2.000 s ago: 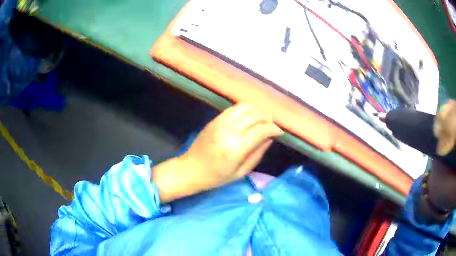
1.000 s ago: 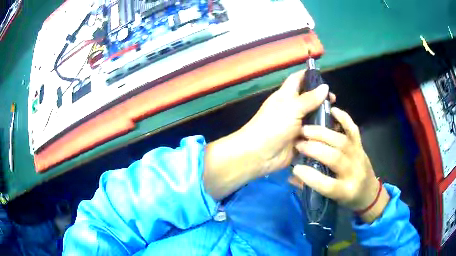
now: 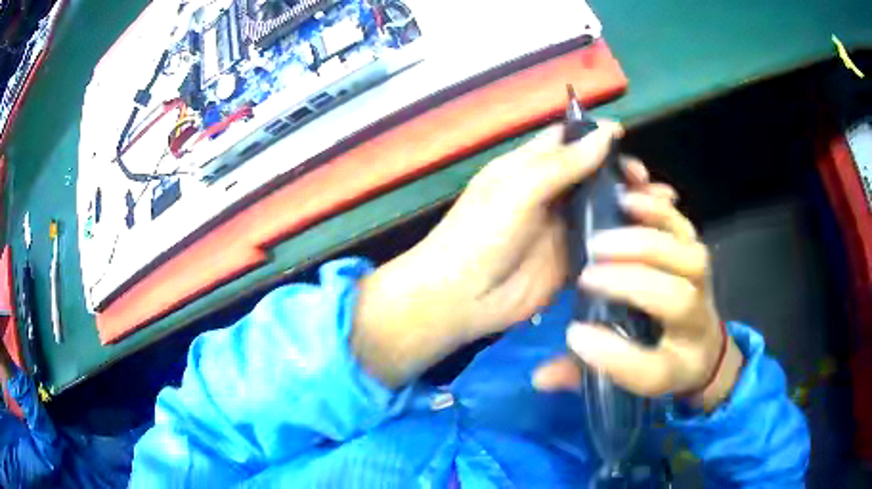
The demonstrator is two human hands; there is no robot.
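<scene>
A black electric screwdriver stands upright in front of my chest, its thin bit pointing up and away near the foam's right corner. My right hand is wrapped round its body. My left hand holds its upper end, thumb and fingers near the tip. Whether a screw is at the fingertips cannot be seen. The white rear chassis panel lies on an orange-red foam pad. On it are a blue motherboard, a metal port strip and red and black leads.
The green-matted bench runs behind and beside the panel. A brush with a yellow-orange tip lies left of the foam, beside a dark rod. Another red-edged foam with a white panel is at far right. A blue sleeve shows at lower left.
My right hand came from the panel's far side with the screwdriver, and my left hand joined it on the tool. The view has swung round. In the last second both hands moved only slightly.
</scene>
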